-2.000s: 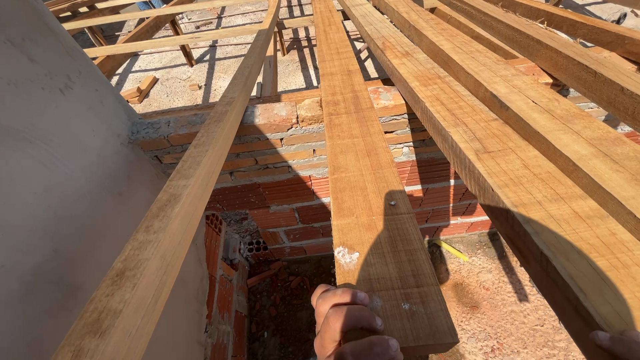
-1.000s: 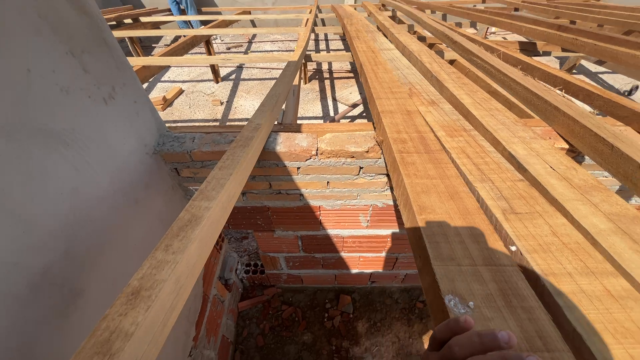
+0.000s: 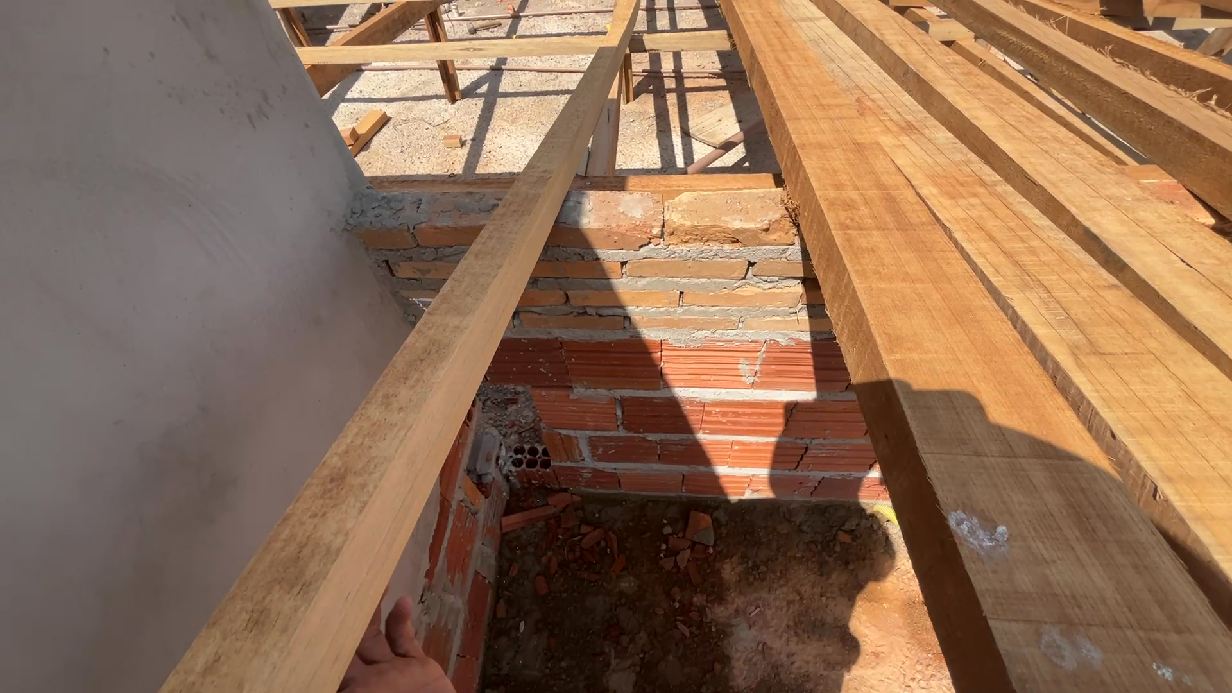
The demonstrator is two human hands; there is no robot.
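Observation:
At the bottom edge, left of centre, my left hand [image 3: 397,654] is beside the right face of a long narrow wooden beam [image 3: 428,337]. Its visible fingers are apart, and part of the hand is hidden behind the beam; whether it touches the wood cannot be told. My right hand is out of view. On the right, a wide wooden plank [image 3: 972,443] with whitish smears near its close end lies alongside another plank [image 3: 1088,356]. My shadow falls over the wide plank.
A grey plastered wall [image 3: 164,318] rises on the left. Ahead stands a brick wall [image 3: 674,366], with a drop to a dirt floor [image 3: 674,597] holding brick rubble. Beyond it are timber framing [image 3: 481,48] and a pale gritty surface [image 3: 433,135]. More beams [image 3: 1107,87] lie at the right.
The wide plank has shifted right against the others. My left hand has left it and is now beside the narrow beam. My right hand, at the right edge two seconds ago, has gone from view.

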